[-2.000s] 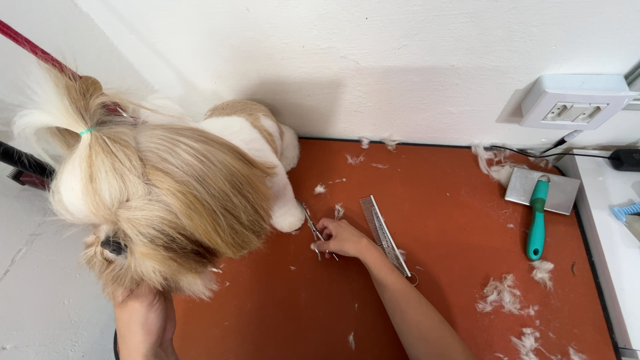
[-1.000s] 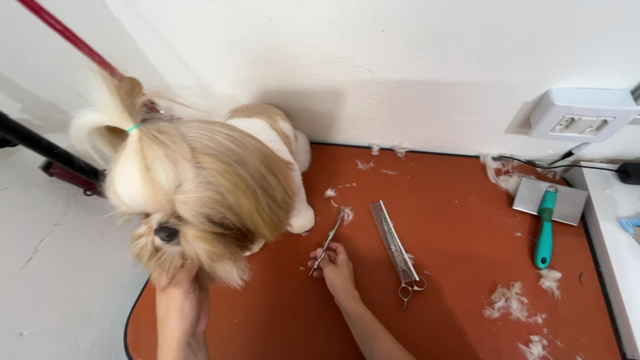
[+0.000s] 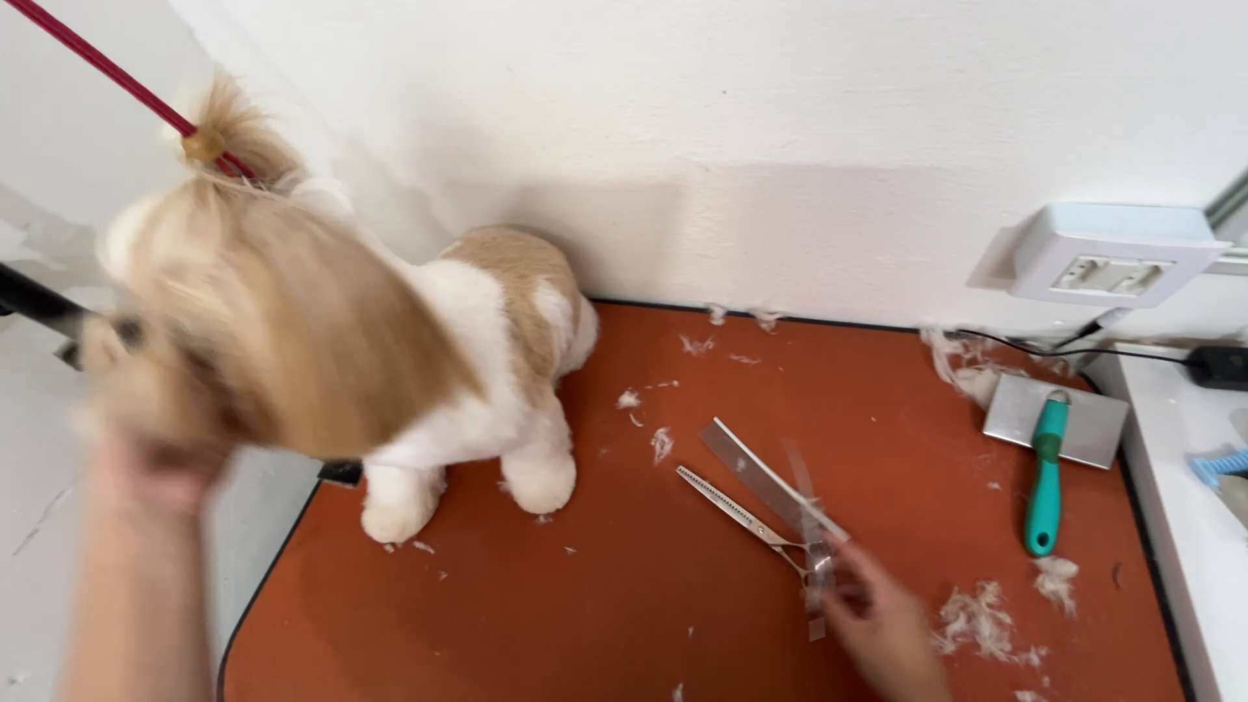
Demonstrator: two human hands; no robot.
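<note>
A tan-and-white long-haired dog (image 3: 487, 361) stands at the left of the orange table, its head blurred by motion. My left hand (image 3: 171, 473) holds the dog under the muzzle. Thinning shears (image 3: 736, 512) lie on the table right of its front paws, their finger rings near my right hand (image 3: 868, 595). Beside them a metal comb (image 3: 760, 468) slants down toward my right fingers. These fingers are closed around a blurred, see-through-looking metal tool (image 3: 817, 561); whether it is scissors or part of the comb I cannot tell.
A slicker brush with a green handle (image 3: 1043, 487) lies at the right of the table (image 3: 585, 604). Clumps of cut hair (image 3: 980, 619) are scattered about. A red leash (image 3: 107, 68) runs to the dog's neck. A socket box (image 3: 1116, 253) is on the wall, its black cable below.
My right hand has let go of the thinning shears, which it held a second ago, and moved right to the comb. The dog's head has turned to the left with my left hand.
</note>
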